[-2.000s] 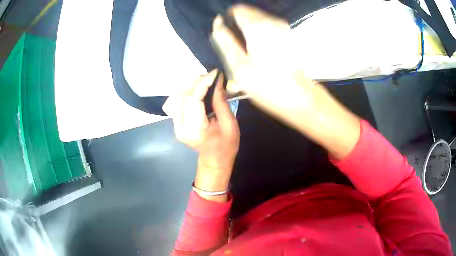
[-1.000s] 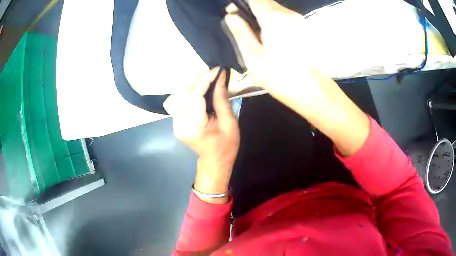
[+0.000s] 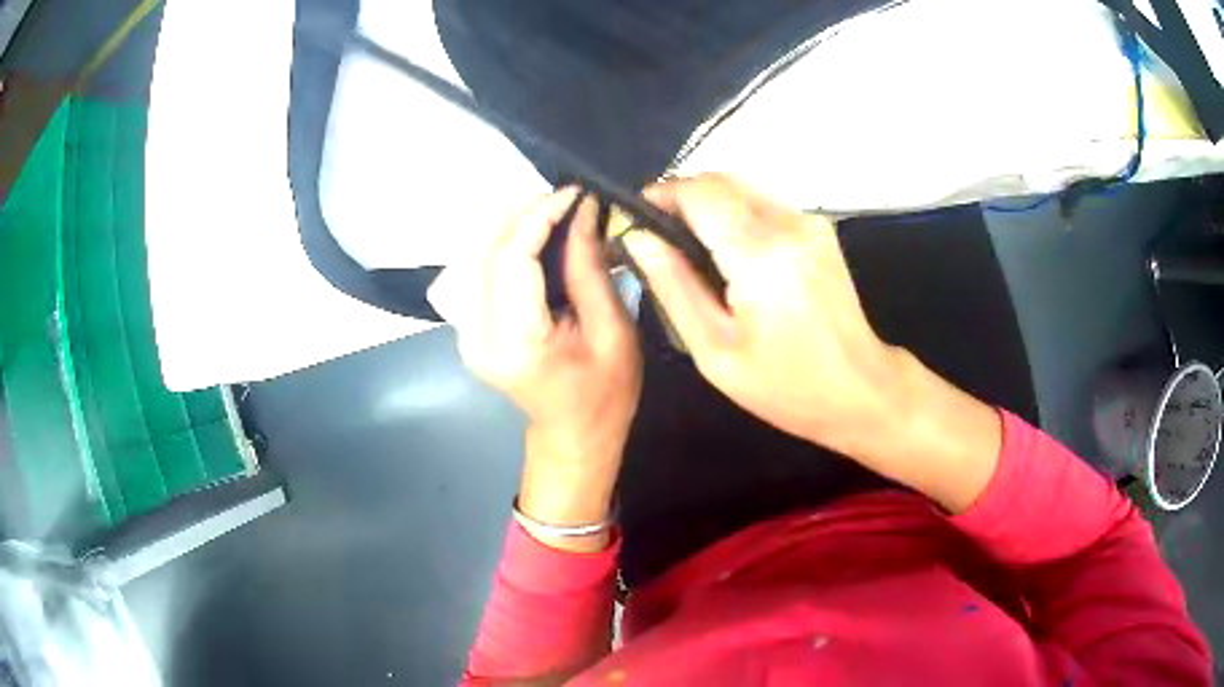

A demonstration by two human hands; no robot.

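The black bag body [image 3: 591,87] lies on the white-covered table at the top centre, with a thin zipper line along its right edge. The black strap [image 3: 313,175] loops down its left side to my left hand [image 3: 544,302]. My left hand pinches the dark strap end between thumb and fingers at the table's near edge. My right hand [image 3: 765,302] is close beside it, fingertips almost touching. It holds a narrow dark band or tool that runs up and left across the bag; which of the two I cannot tell. A small yellowish bit shows between the hands.
The white table [image 3: 222,201] has its near edge just under my hands. A green crate [image 3: 134,322] stands at the left. A round wastebasket [image 3: 1184,436] stands at the right. Blue cord [image 3: 1140,121] hangs at the table's right end. Grey floor shows below.
My right hand has come down and toward me from over the bag to beside my left hand. More of the bag's zipper edge shows. My left hand has stayed in place.
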